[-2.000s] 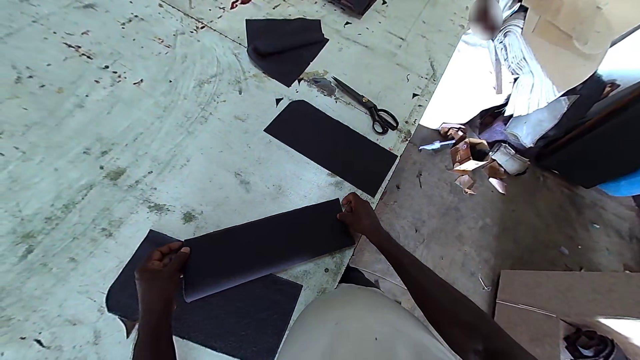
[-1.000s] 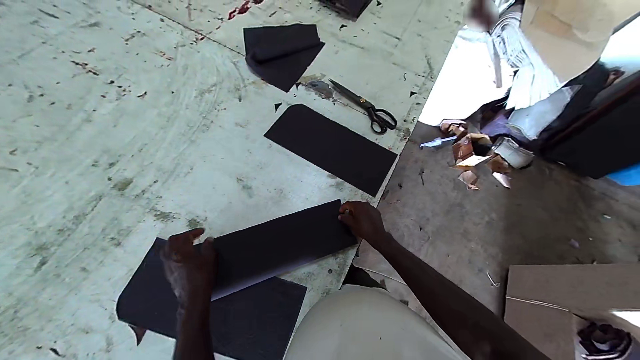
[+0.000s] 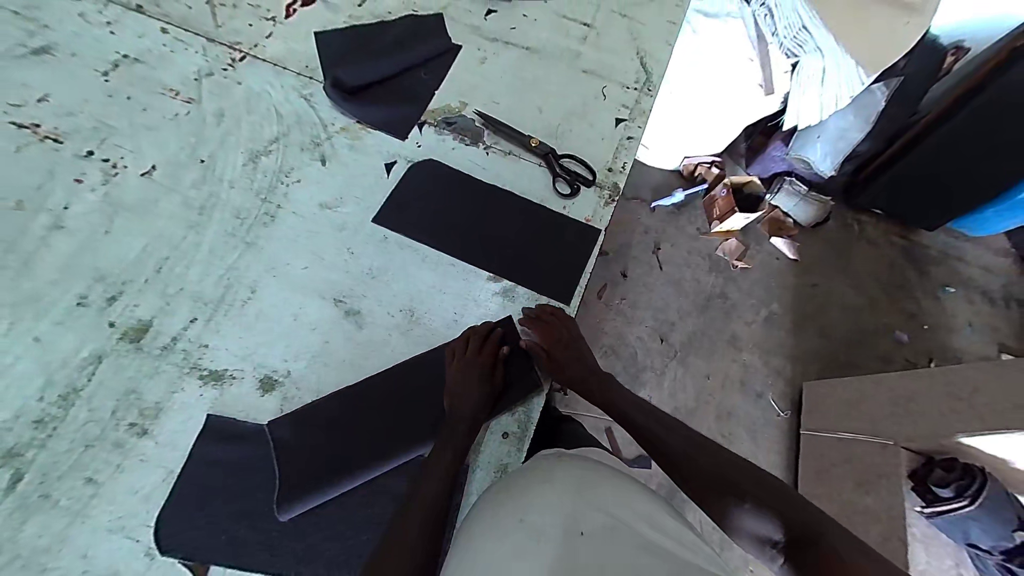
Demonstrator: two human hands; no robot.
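A long dark fabric strip [image 3: 352, 424] lies slantwise, partly over a larger dark fabric piece [image 3: 216, 496] at the table's near edge. My left hand [image 3: 476, 364] rests on the strip close to its right end, fingers bent over the cloth. At that end's edge is my right hand [image 3: 556, 340], its fingertips touching or nearly touching the strip; whether it pinches the cloth cannot be told. Above them lies a dark fabric panel [image 3: 488, 228] with one cut corner. Black-handled scissors [image 3: 540, 148] lie beyond it, beside a folded dark fabric piece [image 3: 388, 72].
The worn, pale green table [image 3: 200, 280] ends at a slanting right edge. On the concrete floor [image 3: 680, 320] are a torn small carton [image 3: 732, 204] and scraps. Flattened cardboard [image 3: 856, 480] and a rolled cloth [image 3: 952, 488] lie at lower right; white cloth [image 3: 824, 64] is at upper right.
My left hand has moved right along the strip, from its left end to near its right end. My right hand's fingers have shifted from their earlier grip on the strip's corner.
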